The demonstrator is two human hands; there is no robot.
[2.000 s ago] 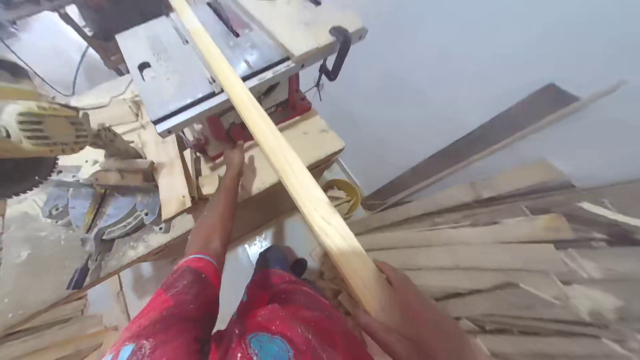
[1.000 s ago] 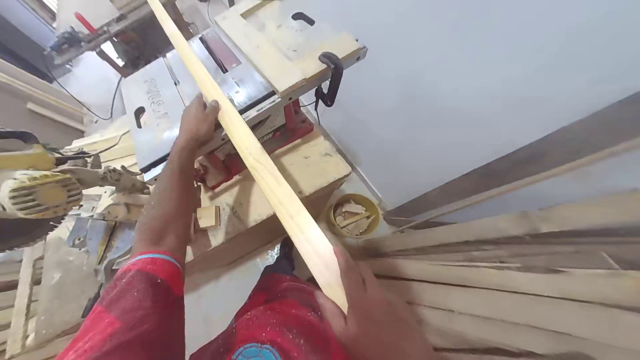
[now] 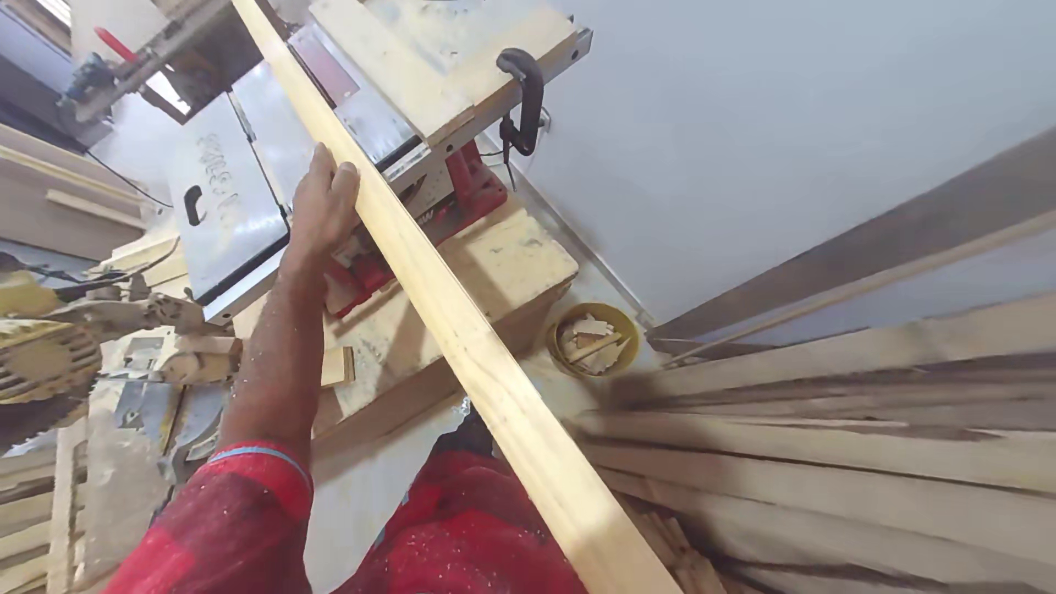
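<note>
A long pale wooden board [image 3: 466, 330] runs from the bottom edge up across the metal top of a table saw [image 3: 219, 194]. My left hand [image 3: 326, 198] lies against the board's left side near the saw's front edge, thumb and fingertips touching the wood; whether it grips the board is unclear. My right hand is outside the view. To the right of the board, a wooden panel [image 3: 462, 62] is held to the saw table by a black C-clamp [image 3: 532, 103]. Where the board crosses the saw, the blade cannot be made out.
A yellow bucket [image 3: 631, 342] of wood offcuts stands on the floor by the wall. Long stacked boards [image 3: 825, 478] fill the lower right. A dusty miter saw [image 3: 41, 355] is at the left. The table saw rests on a wooden bench [image 3: 511, 272].
My left hand has moved from below the saw table's front edge up to the board. My right hand, on the board's near end in both earlier frames, has left the view.
</note>
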